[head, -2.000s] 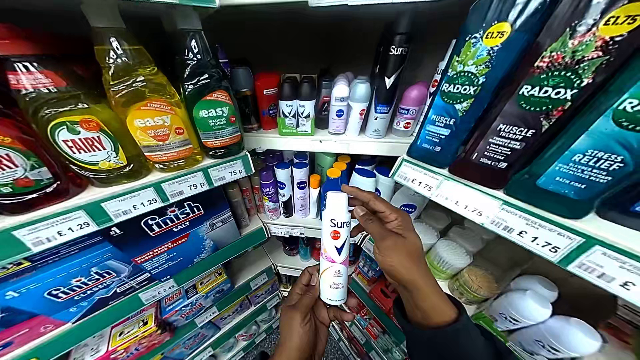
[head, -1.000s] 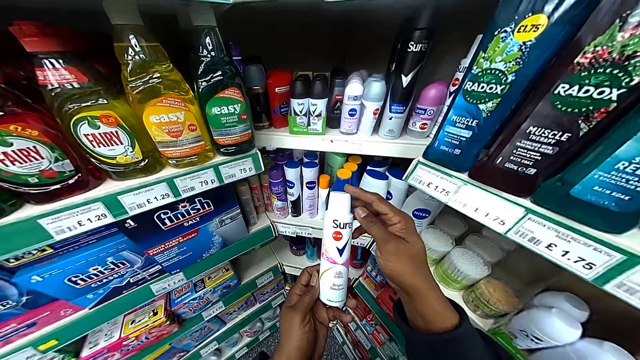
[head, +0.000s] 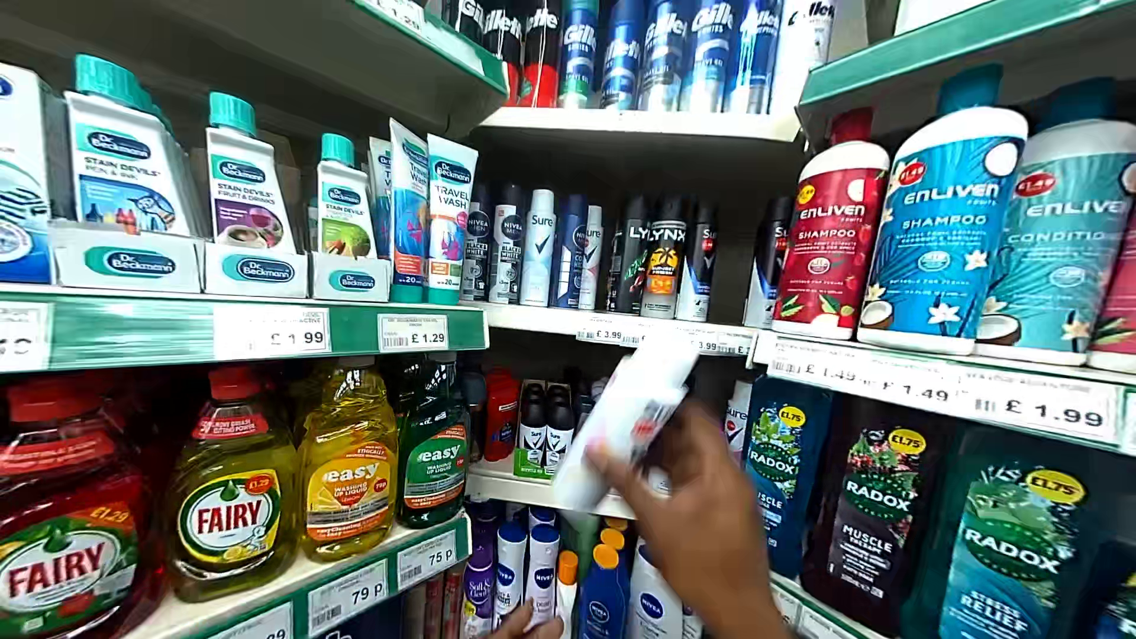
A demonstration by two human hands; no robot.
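Note:
My right hand (head: 701,506) holds a white Sure deodorant spray can (head: 628,422), blurred and tilted, its top leaning to the right. The can is in front of the corner shelves, its upper end over the price strip (head: 621,333) of the deodorant shelf. On that shelf stand Sure, Nivea and Lynx spray cans, among them a white Sure can (head: 538,248) and a Lynx can (head: 664,257). My left hand (head: 528,621) shows only as fingertips at the bottom edge, in front of Nivea bottles (head: 542,568); whether it touches them cannot be told.
Washing-up liquid bottles (head: 232,497) and Dr. Beckmann stain removers (head: 250,191) line the left shelves. On the right are Enliven shampoo (head: 941,222) and Radox bath soak bottles (head: 874,515). Gillette cans (head: 661,58) stand on the top shelf. Shelf edges (head: 426,333) jut out on both sides.
The view has swung up to higher shelves. My right hand has lifted the can and tilted it; my left hand, on the can before, is now away from it.

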